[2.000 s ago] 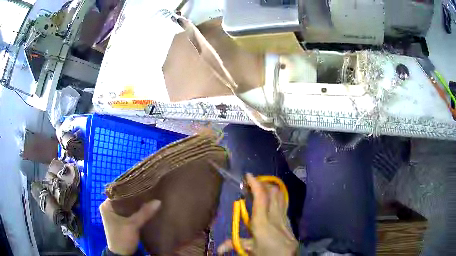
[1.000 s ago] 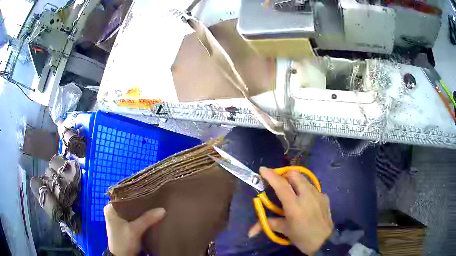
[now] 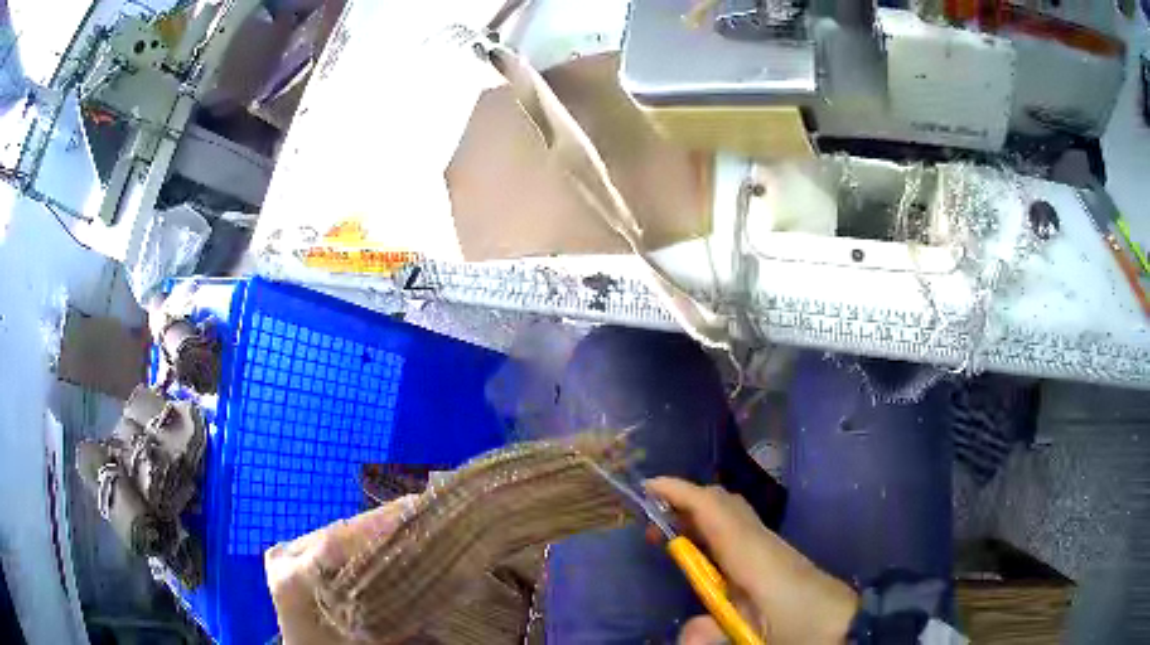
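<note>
My left hand (image 3: 298, 597) is partly cut off by the bottom edge and hard to tell from the tan fabric; it grips the left end of a brown panel bundle (image 3: 473, 536). The bundle is bent, its many layered edges facing up, above my lap. My right hand (image 3: 776, 582) holds scissors (image 3: 706, 590) by their orange handles, seen nearly edge-on. The blades point up and left and meet the bundle's right end, where loose thread ends (image 3: 627, 441) stick out. Whether the blades are parted is unclear.
A blue crate (image 3: 315, 416) stands left of my legs, with curled fabric bundles (image 3: 158, 473) beside it. The machine table's measuring-tape edge (image 3: 542, 284) crosses ahead, carrying a brown panel (image 3: 505, 189), pale strip (image 3: 586, 170) and overlock machine (image 3: 719, 69).
The bundle has tipped and bent, so its layered edges show more. The scissors have turned from handles spread flat to nearly edge-on and sit lower, against the bundle's right end.
</note>
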